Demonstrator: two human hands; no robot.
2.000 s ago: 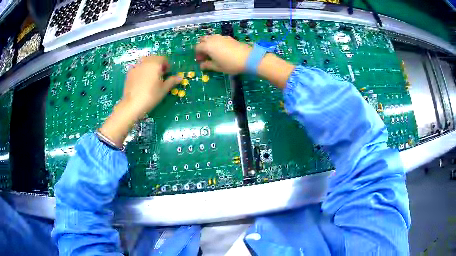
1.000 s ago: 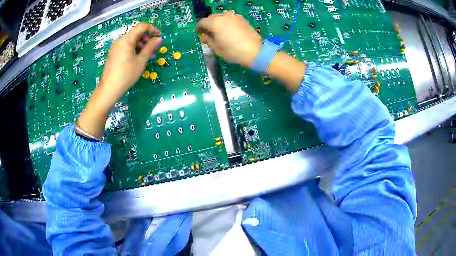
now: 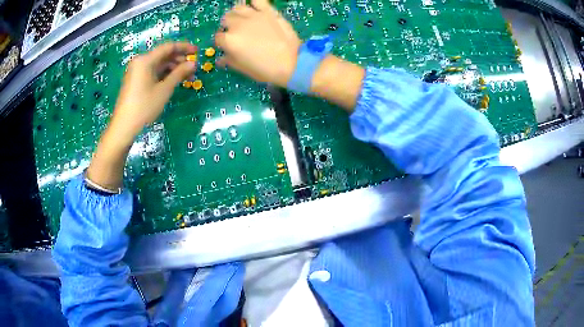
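A large green printed circuit board (image 3: 224,172) lies in front of me. Several yellow capacitors (image 3: 197,84) lie on its upper middle part, between my hands. My left hand (image 3: 148,83) is over the board, left of them, with thumb and forefinger close around a yellow capacitor (image 3: 191,58) at the fingertips. My right hand (image 3: 256,46) is right of the capacitors, near the board's upper edge, back of the hand up. Its fingertips are partly hidden and blurred, so what they hold cannot be told. A light blue wrist strap (image 3: 309,64) is on my right wrist.
A second green board (image 3: 365,150) lies to the right, past a dark gap. A silver rail (image 3: 275,227) runs along the near edge. A white tray with dark round parts (image 3: 56,29) is at the upper left. Metal conveyor parts (image 3: 544,70) are at the far right.
The view has shifted since the first frame. My right hand has moved left from the gap between the boards towards the capacitors. My left hand has stayed beside them, slightly lower.
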